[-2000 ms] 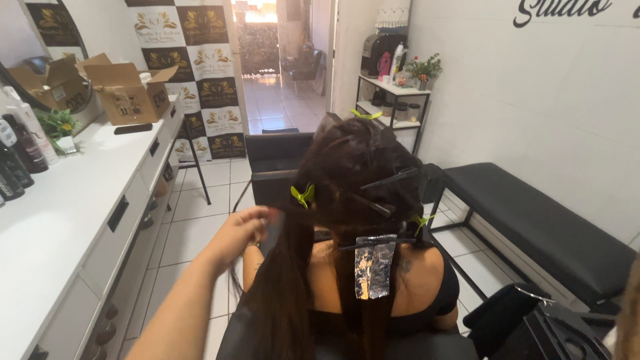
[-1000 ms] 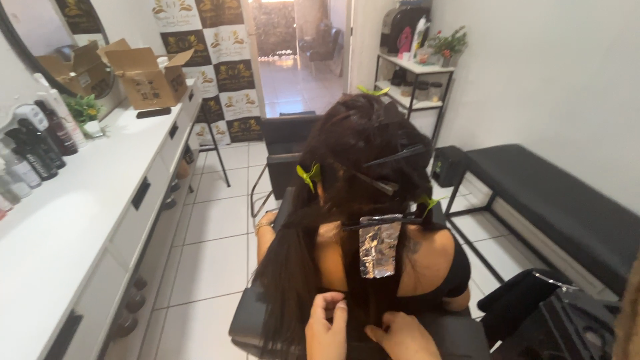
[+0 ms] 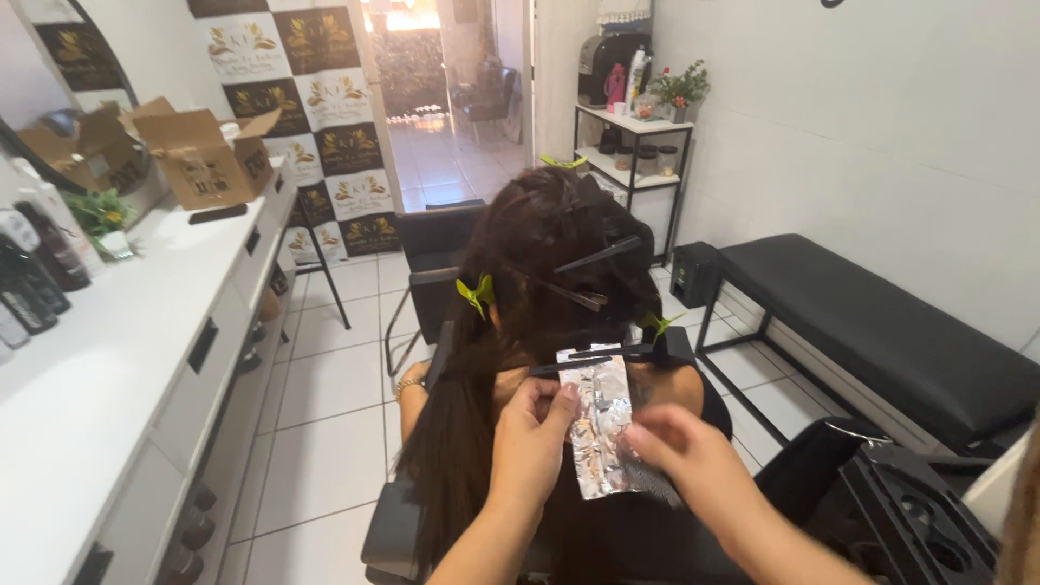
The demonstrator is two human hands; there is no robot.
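Observation:
A seated person with long dark hair (image 3: 536, 236) faces away from me. Black sectioning clips (image 3: 600, 253) and green claw clips (image 3: 476, 294) hold the hair up. At the nape hangs a folded foil packet (image 3: 600, 422), with dark clips across its top. My left hand (image 3: 532, 431) pinches the foil's left edge between thumb and fingers. At the foil's right edge is my right hand (image 3: 682, 451), blurred, its fingers bent; a dark comb (image 3: 650, 481) shows under it, and its hold on the comb is partly hidden.
A white counter (image 3: 162, 325) with bottles and an open cardboard box (image 3: 203, 158) runs along the left. At the right stand a black bench (image 3: 877, 325), a shelf rack (image 3: 634, 122) and a black salon trolley (image 3: 918, 504). The black chair back (image 3: 390, 528) lies below the hair.
Both hands have moved up from the hair below the foil to the foil's sides. Two seconds ago, one hand was at the left of the hair. A comb now shows by the right hand.

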